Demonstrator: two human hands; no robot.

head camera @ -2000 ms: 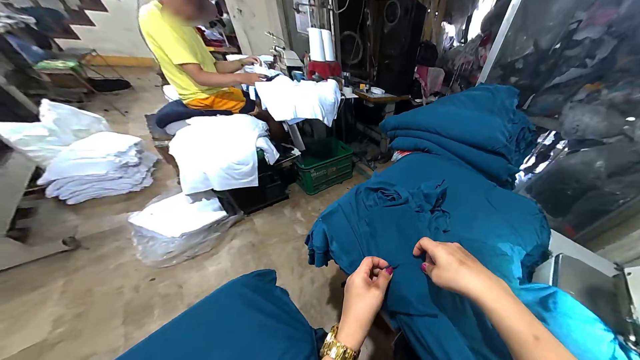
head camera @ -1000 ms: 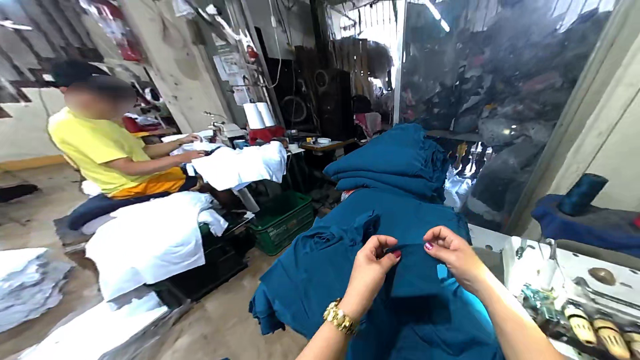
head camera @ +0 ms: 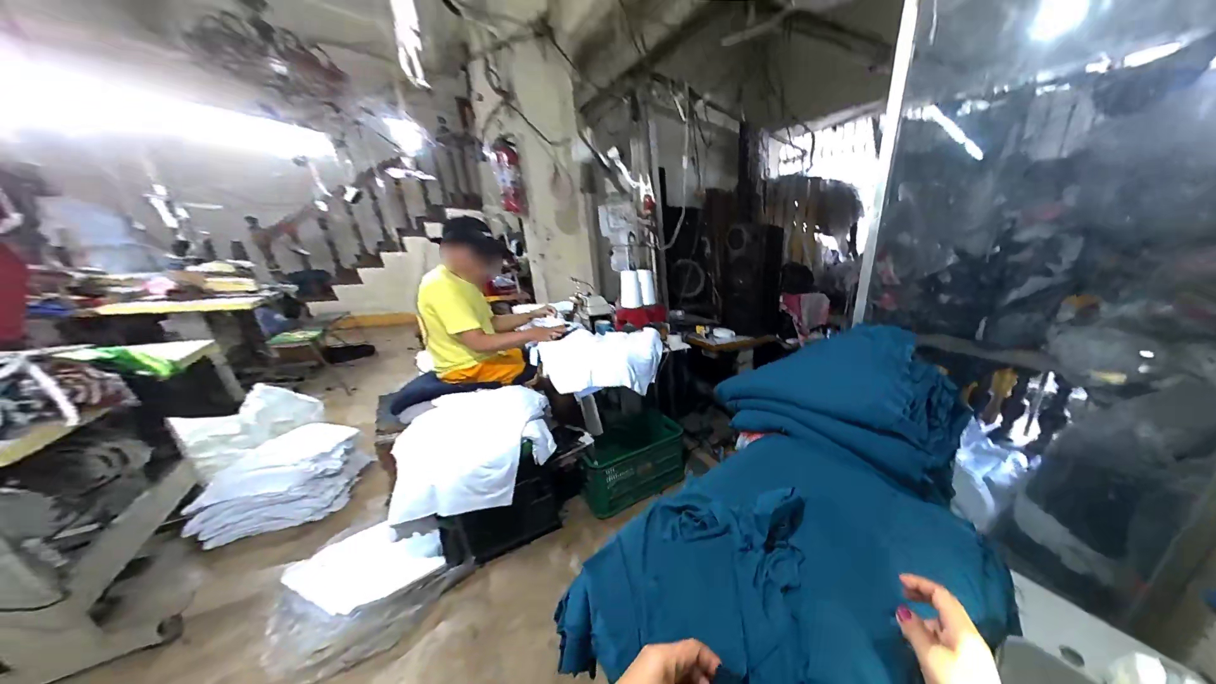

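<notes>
A large heap of teal fabric (head camera: 855, 532) lies right in front of me, its near part loose and wrinkled, with folded teal cloth (head camera: 836, 380) stacked at its far end. My right hand (head camera: 940, 632) is over the heap's right side, thumb and fingers apart, nothing between them. Low in the view, my left hand (head camera: 670, 662) is at the heap's near edge, cut off by the frame; its fingers are bent, and whether they pinch any cloth cannot be told.
A person in a yellow shirt (head camera: 456, 323) sits at a sewing machine (head camera: 591, 302) with white cloth. Nearby are a green plastic crate (head camera: 635, 465), stacked white cloth (head camera: 275, 484) and a plastic-wrapped white bundle (head camera: 366, 570). A glass panel (head camera: 1045, 285) stands at right, beside a white tabletop (head camera: 1073, 622).
One second ago both hands were close together with fingertips at the teal cloth; now they are farther apart and lower in view, and the right hand's fingers have spread. The view has swung left and up.
</notes>
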